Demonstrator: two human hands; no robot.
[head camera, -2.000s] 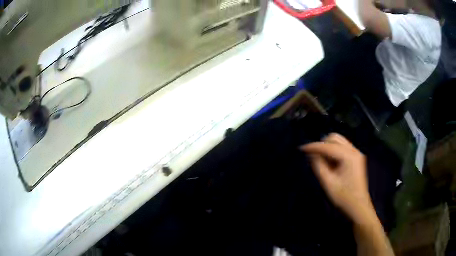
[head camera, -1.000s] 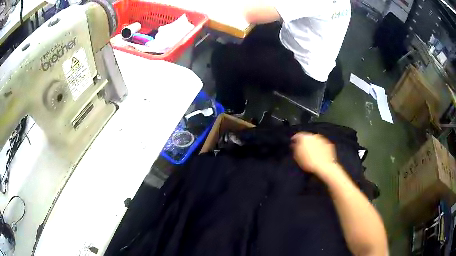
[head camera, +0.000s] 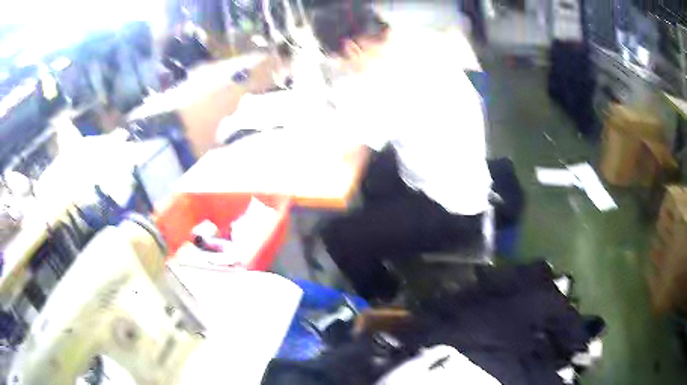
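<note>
Neither of my hands shows in the blurred head view. A large heap of black fabric (head camera: 490, 323) lies at the lower right, with small white bits at its right edge. A white rounded thing with a small dark mark (head camera: 441, 367) is cut off by the bottom edge, in front of the heap; I cannot tell what it is. The cream sewing machine (head camera: 105, 301) stands at the lower left, its needle area out of view.
The white table end (head camera: 241, 308) is right of the machine. Beyond are a red basket (head camera: 275, 233) and a blue bin (head camera: 305, 334). A seated person in a white shirt (head camera: 444, 128) is at another table. Cardboard boxes (head camera: 670, 256) stand at the right.
The view has tilted up and now takes in the seated person and floor beyond. The one hand seen over the black fabric is gone from view. The white rounded thing has appeared at the bottom.
</note>
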